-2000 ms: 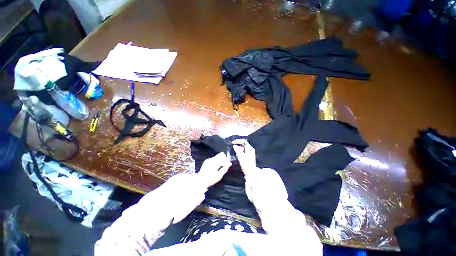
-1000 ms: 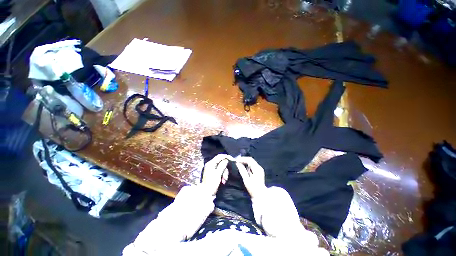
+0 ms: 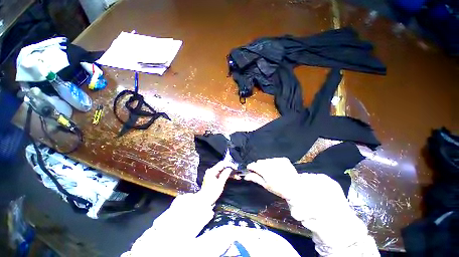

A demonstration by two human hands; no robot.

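Observation:
A black garment [image 3: 282,138] lies spread on the near edge of the brown table. My left hand [image 3: 219,173] and my right hand [image 3: 266,173] meet at its near left part, fingertips close together, pinching the cloth. A small pale, pointed piece [image 3: 228,156] shows at my left fingertips; I cannot tell if it is a label or a tool. Glare washes out both hands and sleeves.
Another black garment [image 3: 302,52] lies beyond. A black strap [image 3: 138,113], white papers [image 3: 143,52], a yellow-and-black cutter [image 3: 97,115], a clear bottle [image 3: 73,93] and a corded tool [image 3: 48,108] are at left. Dark cloth [image 3: 443,175] is at the right edge.
My right hand has turned inward and its forearm now angles in from the right. The pale pointed piece now shows at my left fingertips. The camera view has shifted slightly.

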